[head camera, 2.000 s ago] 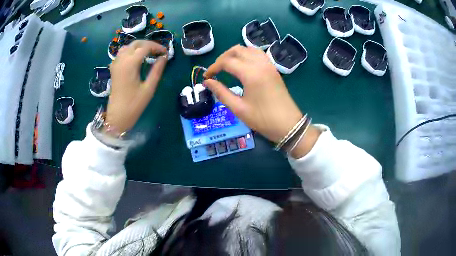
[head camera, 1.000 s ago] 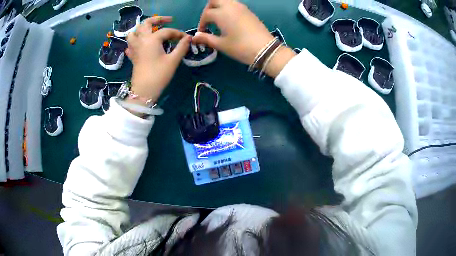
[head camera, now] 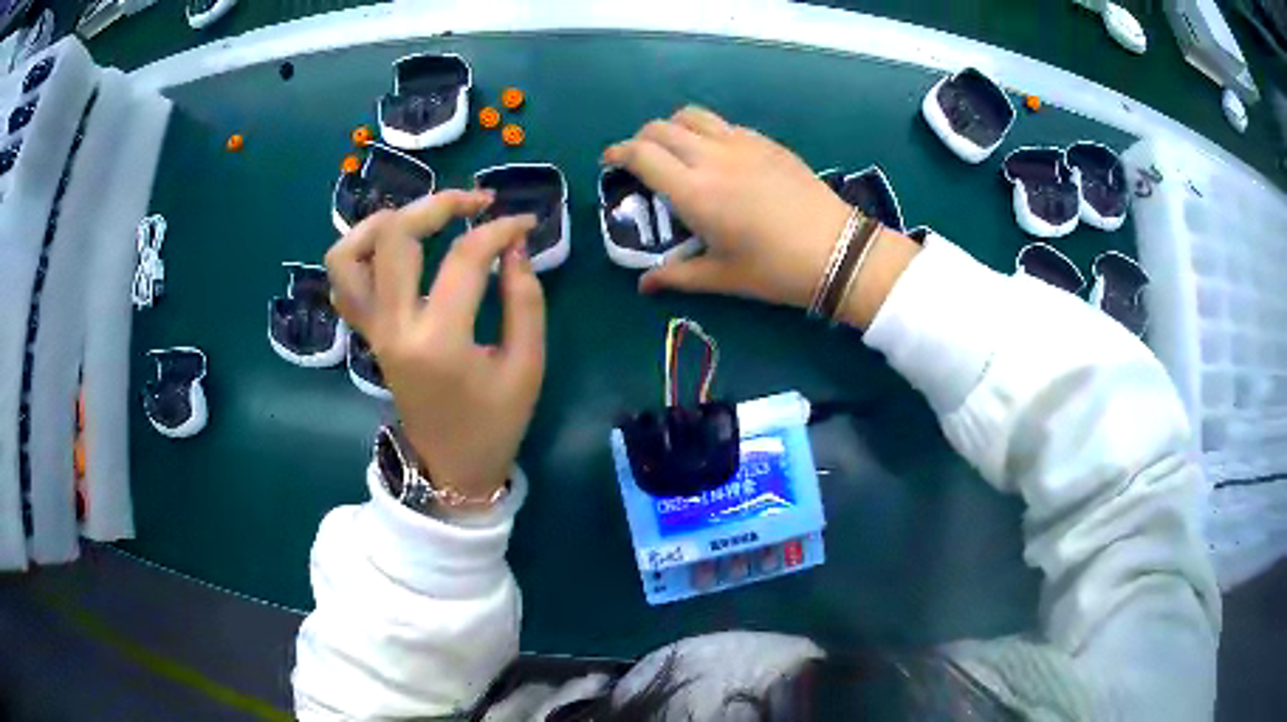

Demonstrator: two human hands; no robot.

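My right hand [head camera: 720,205] is around an open charging case [head camera: 631,254], fingers over its back and thumb at its front. White earbuds [head camera: 645,219] lie in that case. My left hand [head camera: 452,325] is in front of another open charging case [head camera: 544,191], fingers apart, with nothing visible between them. The black charging cradle [head camera: 682,449] sits on the blue earbud tester [head camera: 720,522] with no earbuds visible in it. The tester's screen is lit, and coloured fixture wires [head camera: 690,356] loop above the cradle.
More open cases [head camera: 426,102] stand on the green mat [head camera: 424,564] at left and right, with small orange pieces [head camera: 512,136] near the left ones. Foam trays [head camera: 106,310] stand at left and another foam tray [head camera: 1228,339] at right. A white rail [head camera: 593,20] runs behind.
The earbuds left the cradle and are now in the case at my right hand. My left hand moved away from them and opened. The view shifted, so the tester appears further right.
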